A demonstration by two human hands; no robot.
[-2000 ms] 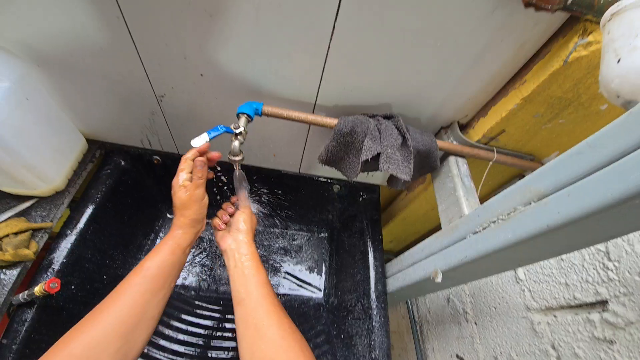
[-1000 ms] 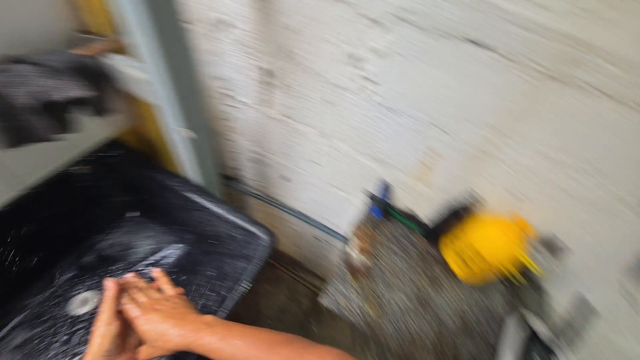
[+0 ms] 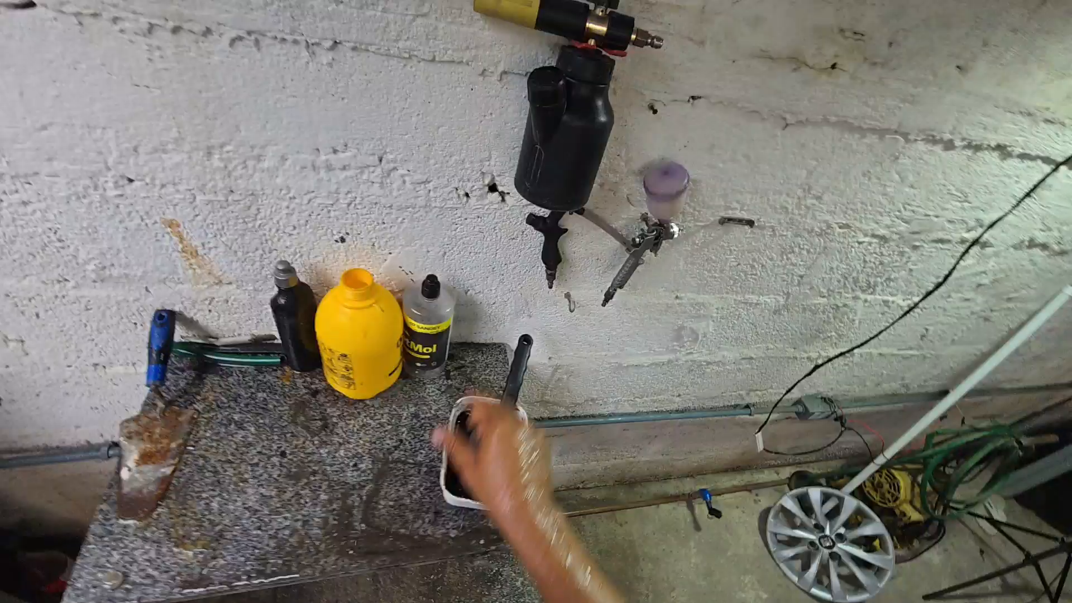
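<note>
My right hand (image 3: 494, 456), wet and slightly blurred, is over a white square container (image 3: 452, 494) at the right end of a speckled granite slab (image 3: 318, 477). Its fingers are spread at the container's opening, and what they touch inside is hidden. A black handle (image 3: 519, 368) sticks up from the container, just behind the hand. Left of it on the slab stand a clear bottle with a black cap (image 3: 429, 335), an open yellow plastic jug (image 3: 358, 335) and a dark bottle with a grey cap (image 3: 295, 322). My left hand is out of view.
A rusty trowel with a blue handle (image 3: 155, 452) lies at the slab's left. A black foam-sprayer bottle (image 3: 565, 134) and a spray gun (image 3: 641, 251) hang on the rough white wall. On the floor at right are a wheel cover (image 3: 829, 540) and a green hose (image 3: 963, 461).
The view has swung right from the black sink to the granite slab. My hands were together over the sink; now my right hand is at the white container and the left is out of view.
</note>
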